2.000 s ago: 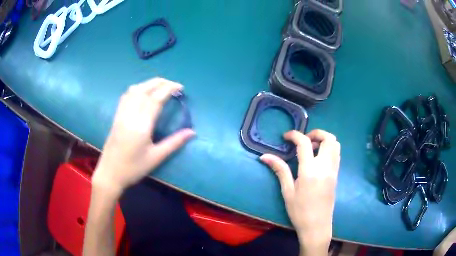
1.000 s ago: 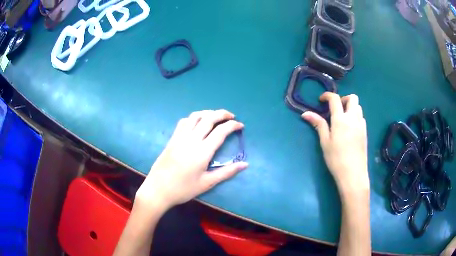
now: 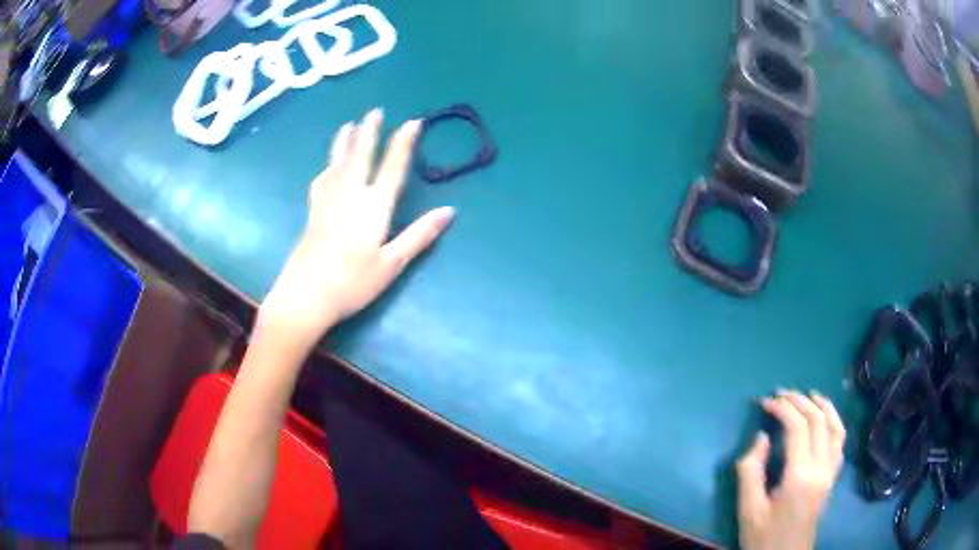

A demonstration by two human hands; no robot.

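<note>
A thin black inner plate (image 3: pixel 486 154) lies flat at the upper centre. My left hand (image 3: pixel 360 226) is open and empty just left of it, with the fingertips close to its left edge; contact is unclear. My right hand (image 3: pixel 792 467) is low at the right, fingers curled and thumb apart. A dark patch shows between thumb and fingers, but no held part can be made out. An assembled frame (image 3: pixel 685 233) with a dark round opening lies flat at right of centre, in front of the stacks of assemblies (image 3: pixel 736 161). Neither hand is at it.
White frames (image 3: pixel 200 124) lie overlapping at upper left. A tangled pile of black outer frames (image 3: pixel 900 414) is at the right edge. A blue bin (image 3: pixel 64 365) and a red stool (image 3: pixel 290 494) are beyond the bench's front edge. Blurred parts lie at both far corners.
My left hand has left the front of the bench, moved up and left to the loose plate, and no longer holds a plate. My right hand has let go of the assembled frame and moved nearer the body. The view has shifted left.
</note>
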